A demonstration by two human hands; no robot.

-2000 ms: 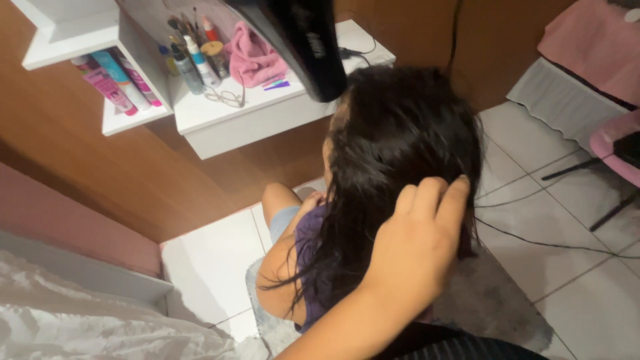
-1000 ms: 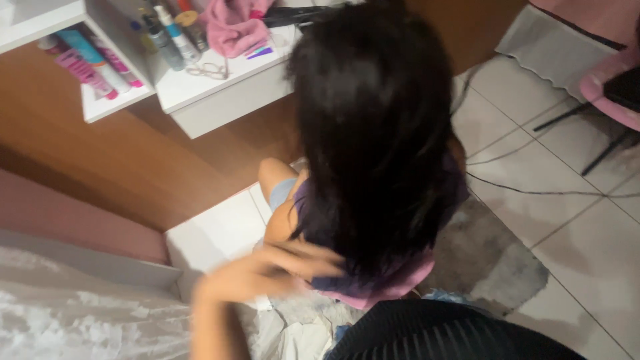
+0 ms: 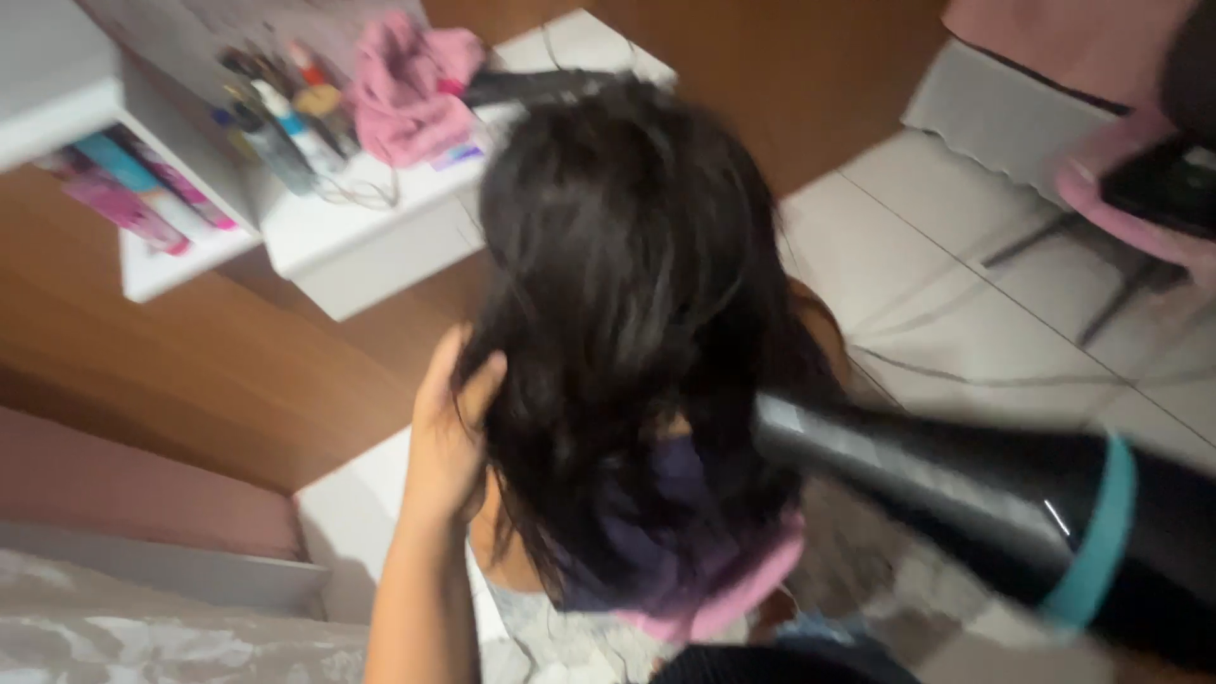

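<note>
A seated person with long dark hair [image 3: 617,266], seen from behind, wears a purple top [image 3: 679,484] with a pink cloth [image 3: 722,598] low at the back. My left hand [image 3: 456,418] is at the left side of the hair, with strands between the thumb and fingers; some fingertips are hidden behind it. From the right, a black hair dryer [image 3: 940,475] with a teal band points its nozzle at the right side of the hair. Its handle lies outside the frame, and my right hand cannot be made out.
A white shelf desk [image 3: 380,228] ahead holds bottles, brushes, a pink towel [image 3: 408,95] and a black tool [image 3: 541,87]. Tubes stand in a white cubby [image 3: 180,237] at left. A pink chair [image 3: 1130,228] stands at right, and a cable [image 3: 959,378] crosses the tiled floor.
My left hand has moved up from below the hair to its left side. The dryer, above the head at first and out of view a second ago, is now at the lower right.
</note>
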